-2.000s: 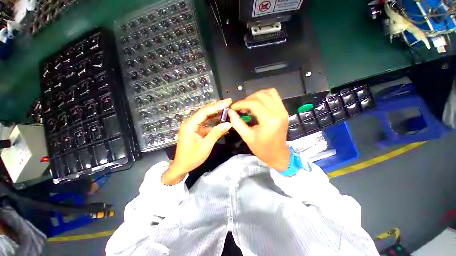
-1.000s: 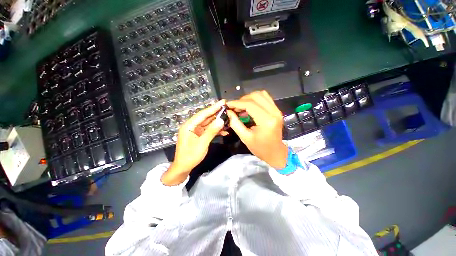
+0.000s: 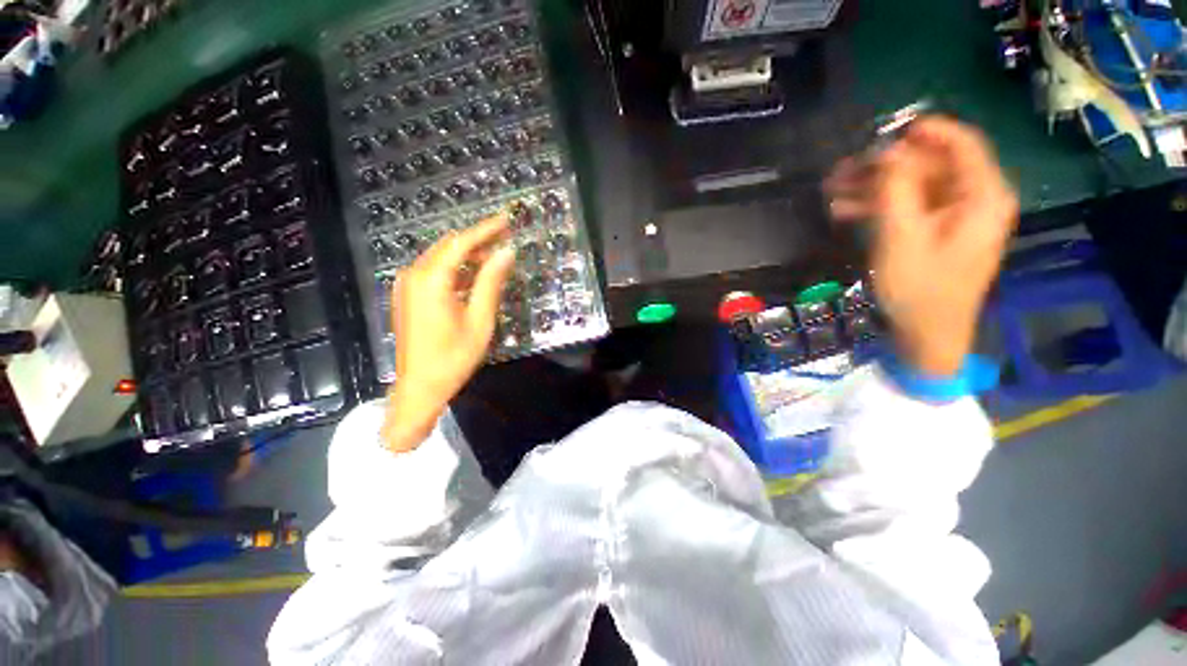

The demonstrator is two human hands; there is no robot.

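Note:
My left hand (image 3: pixel 445 319) is over the lower part of the clear blister tray (image 3: pixel 592 325), with thumb and forefinger apart and nothing seen between them. The tray's close rows hold small dark, glinting parts. My right hand (image 3: pixel 940 228), with a blue wrist strap (image 3: pixel 944 380), is raised at the right of the press fixture (image 3: pixel 742 169). It is blurred, its fingers bent. A thin shiny item (image 3: pixel 901 120) shows at its fingertips; whether it is held cannot be told. The module is no longer seen between my hands.
A black blister tray (image 3: pixel 228 312) and a white box unit (image 3: pixel 65 364) stand at left. Green buttons (image 3: pixel 656 314) and a red button (image 3: pixel 741 307) line the press's front edge. A black pocket strip (image 3: pixel 777 333) and a blue bin (image 3: pixel 781 450) are below. A blue wired device (image 3: pixel 1119 65) is far right.
My hands have come apart. The left has moved left over the clear tray. The right has moved right and up, uncovering the red button. The view has shifted slightly.

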